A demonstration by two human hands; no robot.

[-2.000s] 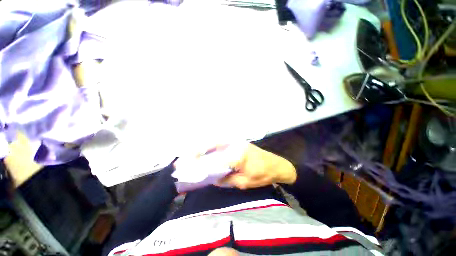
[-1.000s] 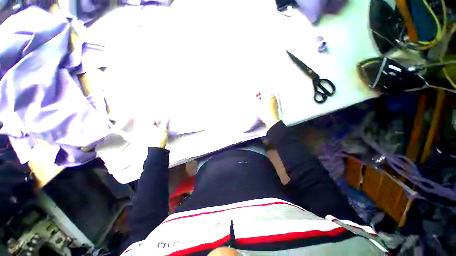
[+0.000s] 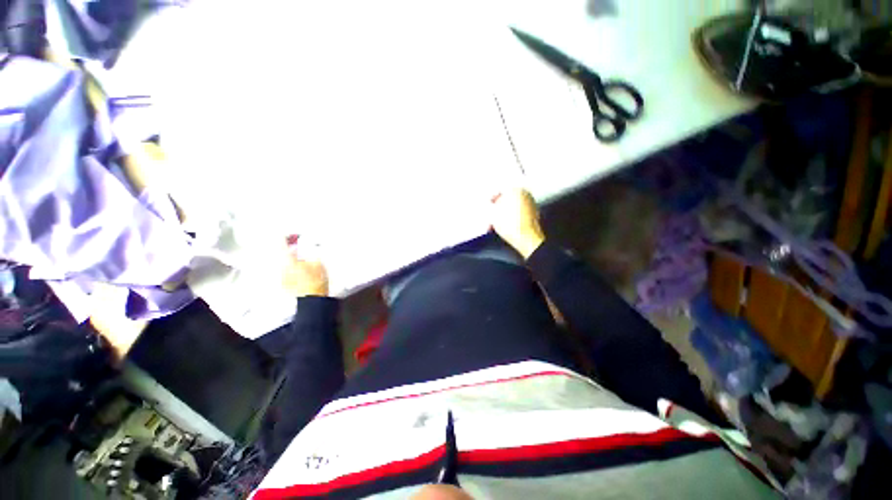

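Observation:
A cut fabric piece [image 3: 391,146] lies flat in front of me, bleached near-white by glare, so its outline barely shows against the tabletop. A thin dark line marks its right side. My left hand [image 3: 308,271] is at the table's front edge, at the piece's near left part. My right hand [image 3: 517,217] is at the front edge at its near right corner. The fingertips of both hands are lost in glare, so I cannot tell whether they grip the cloth. Black tailor's shears [image 3: 590,86] lie to the right, their tips pointing up and left.
A crumpled lilac garment bundle [image 3: 49,176] lies at the left. A dark iron [image 3: 773,57] rests at the upper right. The white table's front edge [image 3: 626,161] slants up to the right. Wooden slats [image 3: 782,308] and lilac scraps are below right, machinery [image 3: 137,449] at lower left.
My hands were together on bunched lilac fabric, then apart at the table edge with the cloth flat. My right hand has since drawn slightly nearer; the view has shifted, bringing shears and iron higher.

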